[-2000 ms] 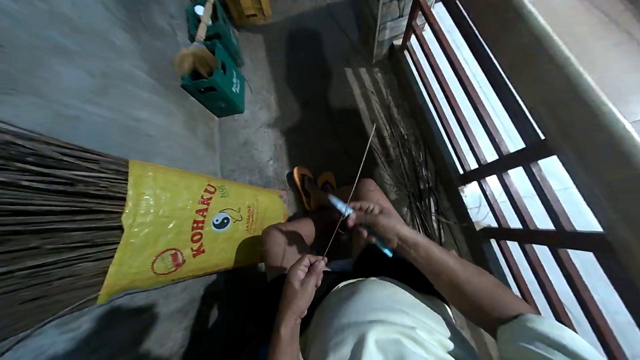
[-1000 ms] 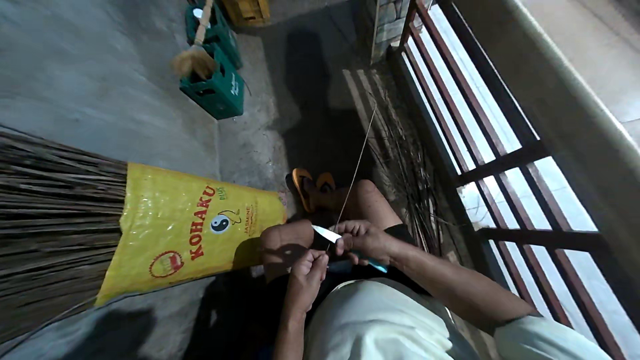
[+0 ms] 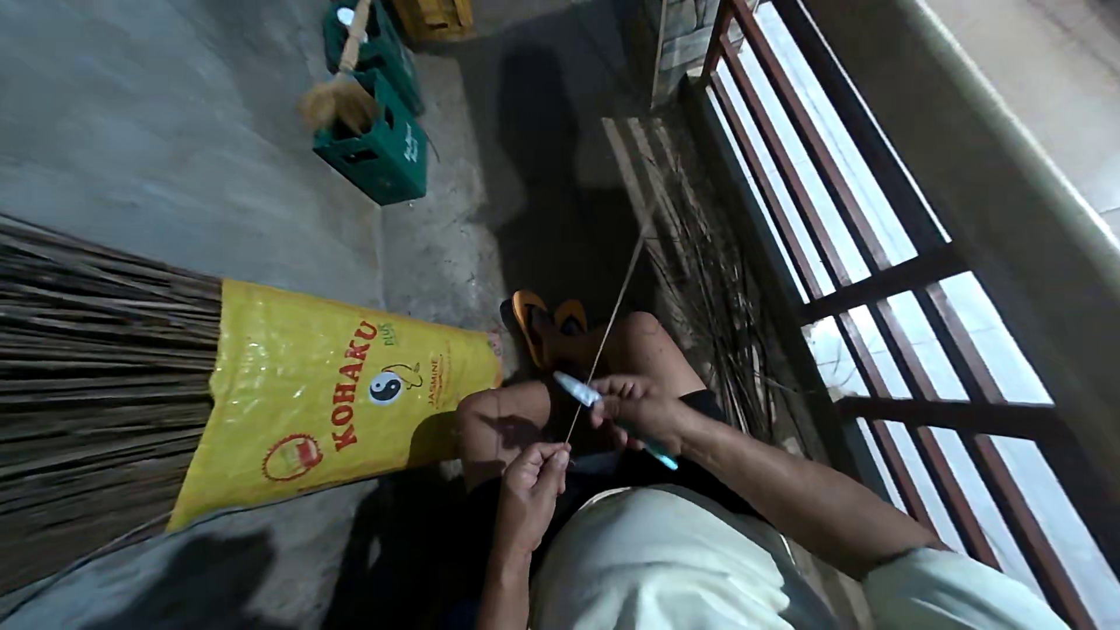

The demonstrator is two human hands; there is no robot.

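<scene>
My left hand (image 3: 535, 477) pinches the lower end of a thin stick (image 3: 619, 302), possibly a leaf rib, between thumb and fingertips. From there the stick slants up and to the right, over my knees. In my right hand (image 3: 637, 411) is a knife (image 3: 577, 389) with a turquoise handle, its pale blade pointing up-left and lying across the stick just above my left hand. Whether the blade's edge touches the stick cannot be told. My right fingers are close around the handle and beside the stick.
A yellow sack (image 3: 324, 394) full of long dark sticks (image 3: 96, 350) lies at left. More thin sticks (image 3: 731, 332) lie along the railing (image 3: 884, 289) at right. Green crates (image 3: 385, 149) with a brush (image 3: 341, 101) stand by the wall; orange slippers (image 3: 529, 324) are on my feet.
The knife blade, lying more level close above my left hand one second ago, now points more steeply up-left. My right hand has shifted slightly down from its place two seconds ago.
</scene>
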